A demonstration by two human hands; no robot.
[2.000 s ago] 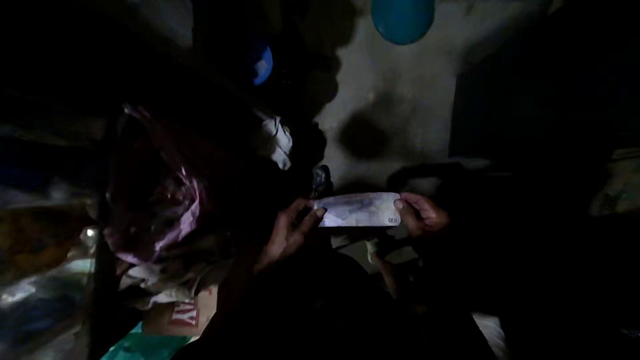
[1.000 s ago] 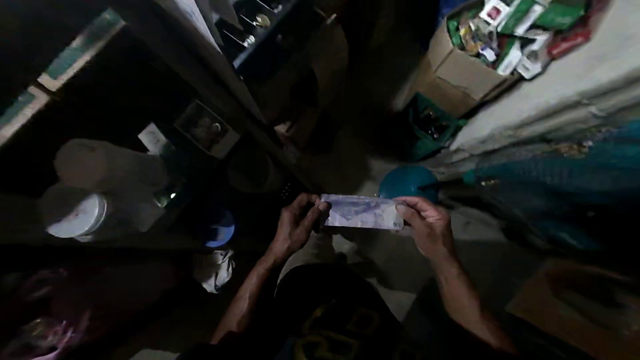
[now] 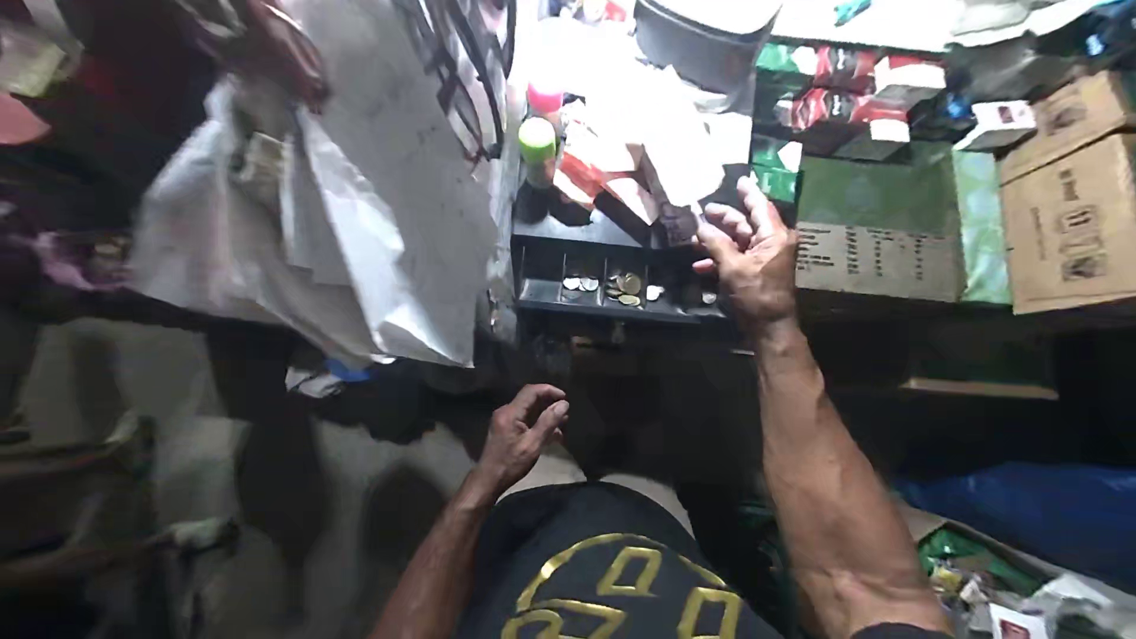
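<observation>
My right hand (image 3: 750, 253) reaches over a black cash drawer, fingers spread and partly bent. Beside its fingertips a dark purplish banknote (image 3: 676, 224) stands tilted among other papers; whether the fingers touch it is unclear. Coins (image 3: 626, 286) lie in small compartments along the drawer's front (image 3: 568, 300). Reddish-orange paper, possibly notes (image 3: 579, 177), lies behind them, and glare washes out the area around it. Lower down, in front of my dark shirt, my left hand (image 3: 525, 435) hangs in the air, loosely curled with nothing seen in it.
A white plastic bag (image 3: 355, 240) hangs left of the drawer. Containers with a green lid (image 3: 537, 138) and a pink lid (image 3: 545, 94) stand at the drawer's left. To the right are small red and green packs (image 3: 834, 106), a printed carton (image 3: 879, 253) and a brown cardboard box (image 3: 1069, 204).
Both hands held a banknote stretched between them; now they are apart, the right one at the cash drawer and the left one lower. The view has swung to a brightly lit counter.
</observation>
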